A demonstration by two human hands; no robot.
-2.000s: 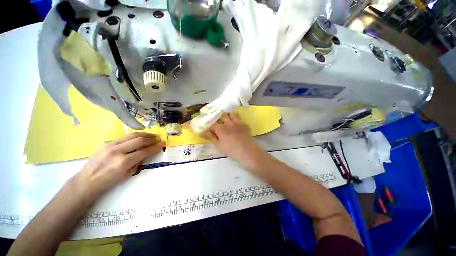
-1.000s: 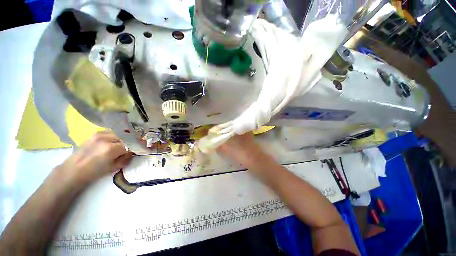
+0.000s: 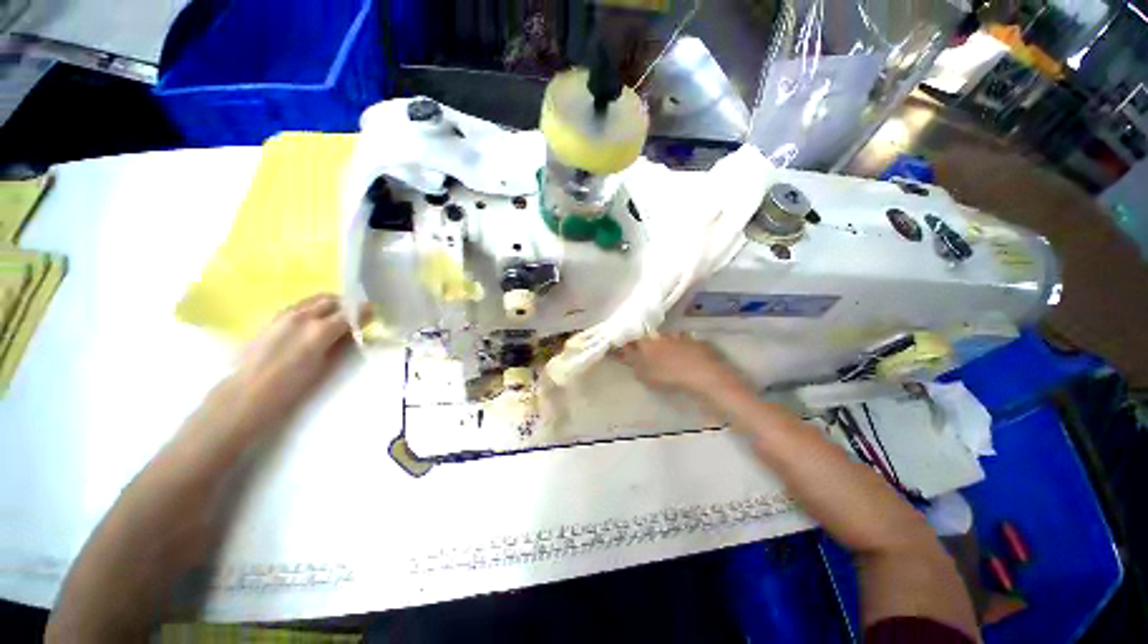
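Observation:
The yellow panel lies on the table left of and behind the machine head, partly hidden by the head. My left hand is blurred, with its fingers on the panel's near edge, gripping it. My right hand is under the machine arm, right of the needle area, fingertips partly behind the white cloth wrap; I see nothing in it. The presser foot area shows no yellow material under it. The metal plate is uncovered.
Layered yellow panels lie at the table's left edge. A red-and-black tool and white crumpled cloth lie right of the machine. A blue bin stands at right, another blue bin behind the table. A bottle stands above the head.
The yellow panel has moved left and back, away from the needle, and the plate is bare. My left hand has moved left with it. My right hand has drawn rightward. The view has shifted.

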